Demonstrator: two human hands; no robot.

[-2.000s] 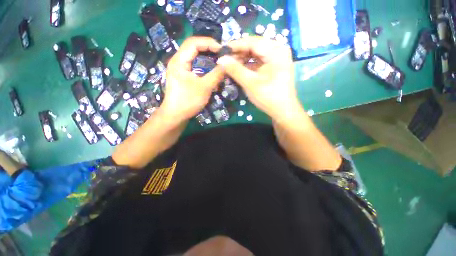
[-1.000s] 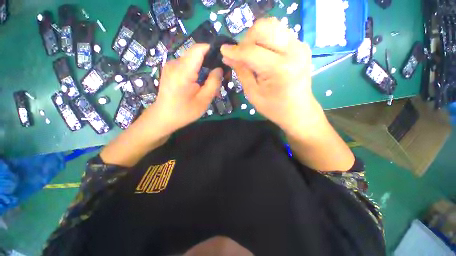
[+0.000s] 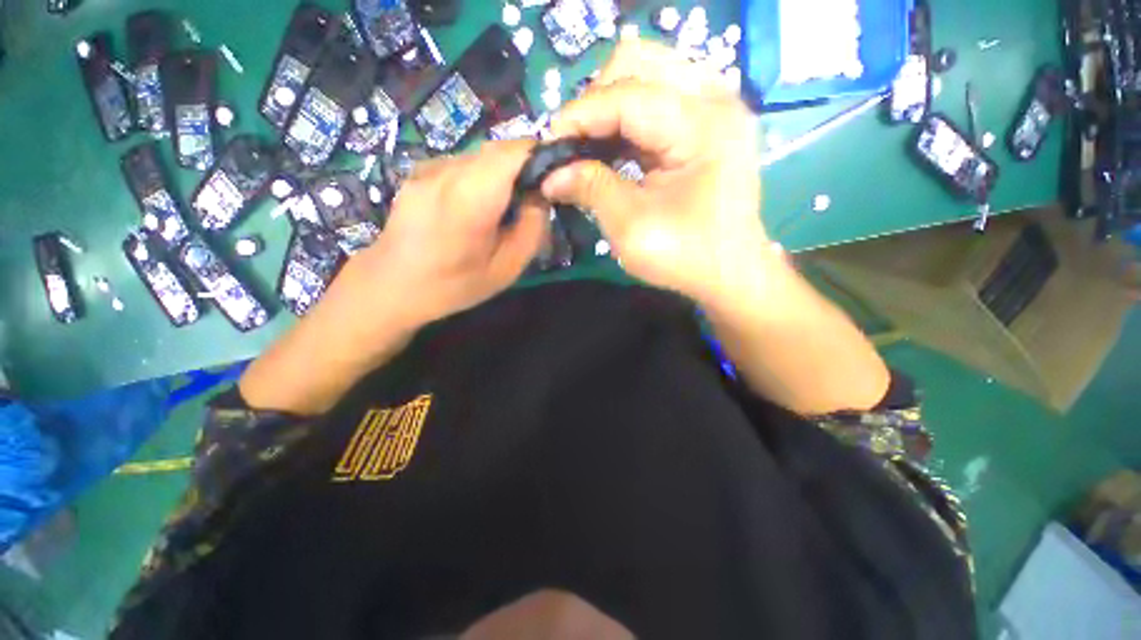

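Observation:
A black phone housing [image 3: 541,165] is held between both hands over the bench's front part. My left hand [image 3: 457,225] grips its left end. My right hand [image 3: 663,163] has its thumb and fingers on its upper right end. The fingers cover most of the housing, and any small part in them cannot be made out. Half-assembled phones [image 3: 328,115] with silvery-blue boards lie in groups to the left of and beyond the hands. Small white discs [image 3: 552,80] lie scattered between the hands and the blue tray [image 3: 826,88], which holds white parts [image 3: 820,40].
A long pale stick [image 3: 826,129] lies below the tray. More phones [image 3: 953,159] lie at the right, near dark stacked pieces [image 3: 1101,113] at the edge. An open cardboard box [image 3: 976,300] is below the bench edge. Blue cloth [image 3: 75,438] shows at the lower left.
Both hands have moved a little lower in view, and the right fingers now wrap around the housing's upper end. The housing appears turned more edge-on. The view has shifted over the bench.

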